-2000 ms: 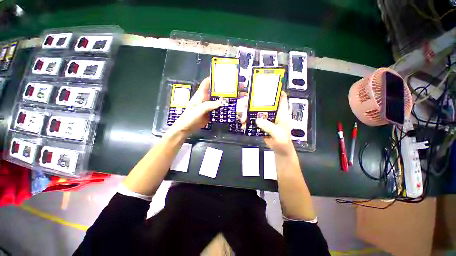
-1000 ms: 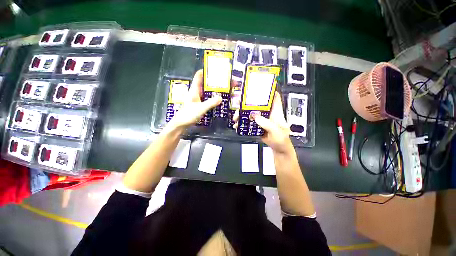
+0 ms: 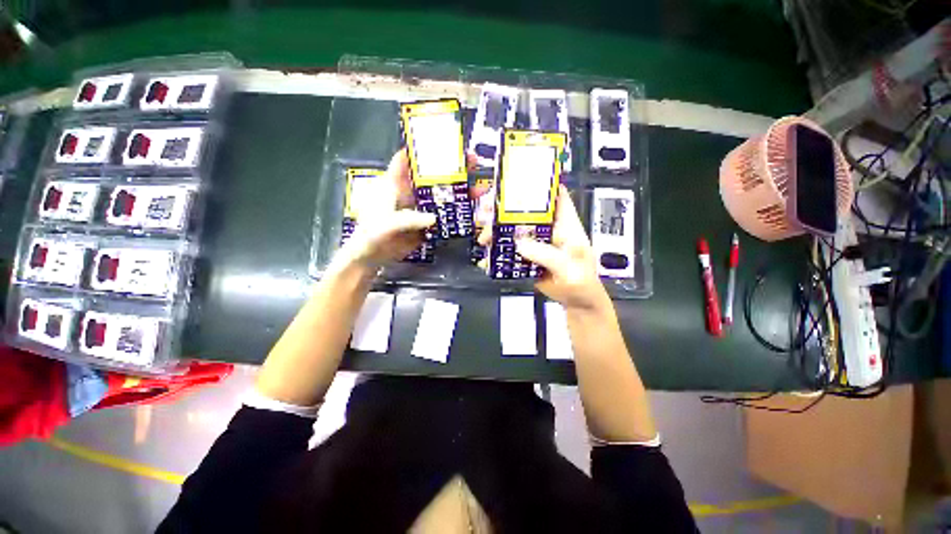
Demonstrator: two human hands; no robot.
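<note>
My left hand (image 3: 388, 229) holds a keypad phone (image 3: 436, 156), its yellow-bordered bright screen facing up and its top tilted slightly left. My right hand (image 3: 566, 256) holds a second keypad phone (image 3: 529, 188), screen up, its thumb on the keypad. Both phones are above a clear plastic tray (image 3: 332, 136). In the tray, phone backs (image 3: 610, 130) lie at the right and top, and another keypad phone (image 3: 362, 196) lies screen up at the left, partly hidden by my left hand. Several white batteries (image 3: 435, 330) lie in a row at the near table edge.
A neighbouring tray (image 3: 214, 136) of phone backs is at left. Right of the tray lie a red marker pen (image 3: 710, 287) and a second red pen (image 3: 731, 280). Beyond are a pink fan (image 3: 759, 186), a dark smartphone (image 3: 813, 177), a power strip (image 3: 859, 329) and tangled cables. Red cloth (image 3: 31, 396) is lower left.
Both phones and hands have moved left over the tray. The left phone now tilts with its top to the left, and the right phone is more upright. Both hands keep their hold.
</note>
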